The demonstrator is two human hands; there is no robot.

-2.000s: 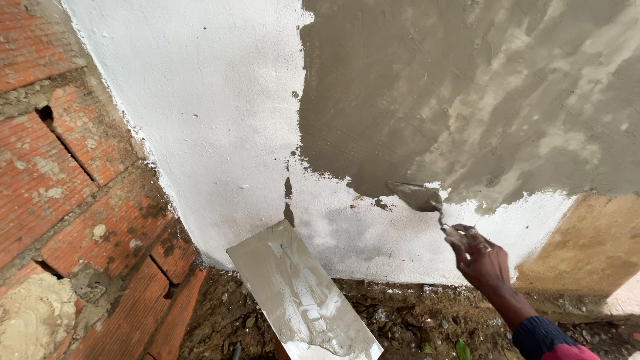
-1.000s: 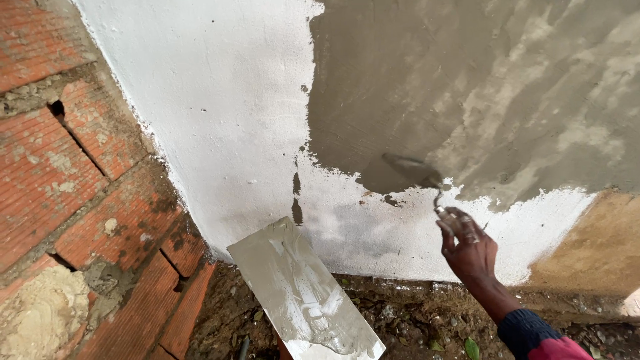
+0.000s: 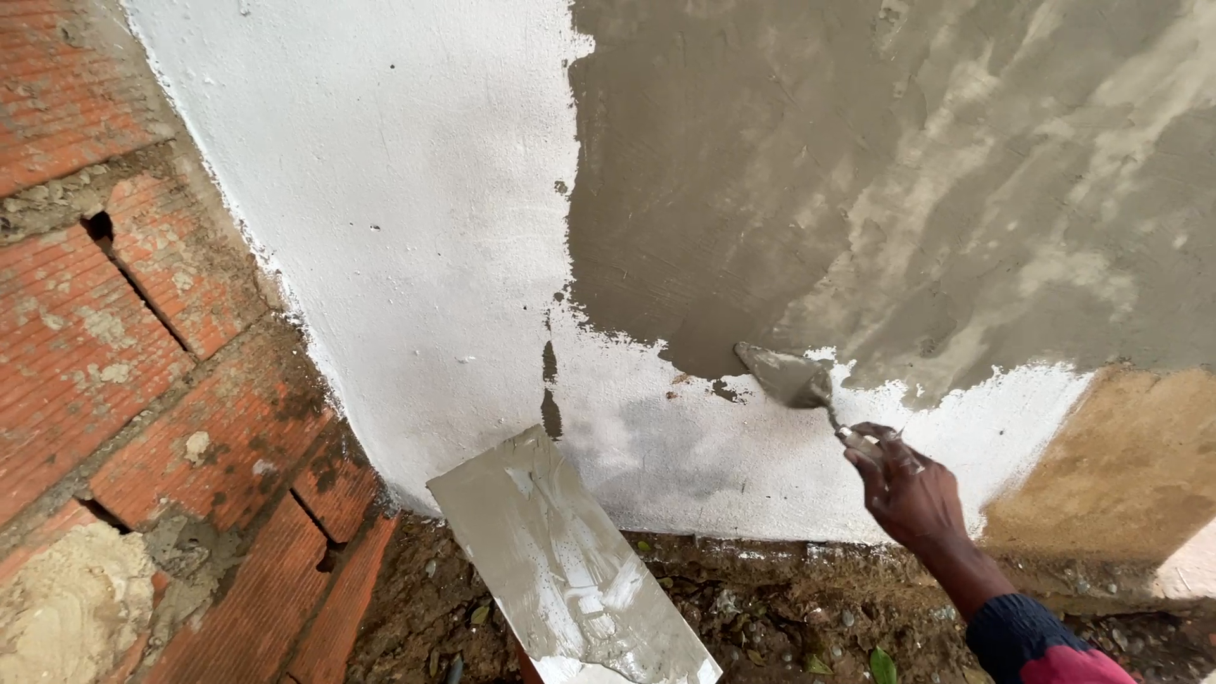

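My right hand (image 3: 914, 489) grips the handle of a pointed trowel (image 3: 787, 375), whose blade lies at the lower edge of the grey wet plaster (image 3: 684, 190) on the white wall (image 3: 399, 247). Grey material coats the blade. At lower centre a flat rectangular board or plate (image 3: 560, 551), smeared with grey paste, slants with its upper end close to the wall. My left hand cannot be made out; whatever holds the board is mostly hidden beneath it.
A hollow red clay brick wall (image 3: 85, 323) with rough mortar joints meets the white wall at the left. Muddy ground (image 3: 760, 589) with leaves and small stones runs along the wall's foot. An ochre patch (image 3: 1121, 465) covers the wall's lower right.
The trowel blade has moved down from the grey plaster to its ragged lower edge since one second ago, with my right hand still on the handle. The board has barely moved.
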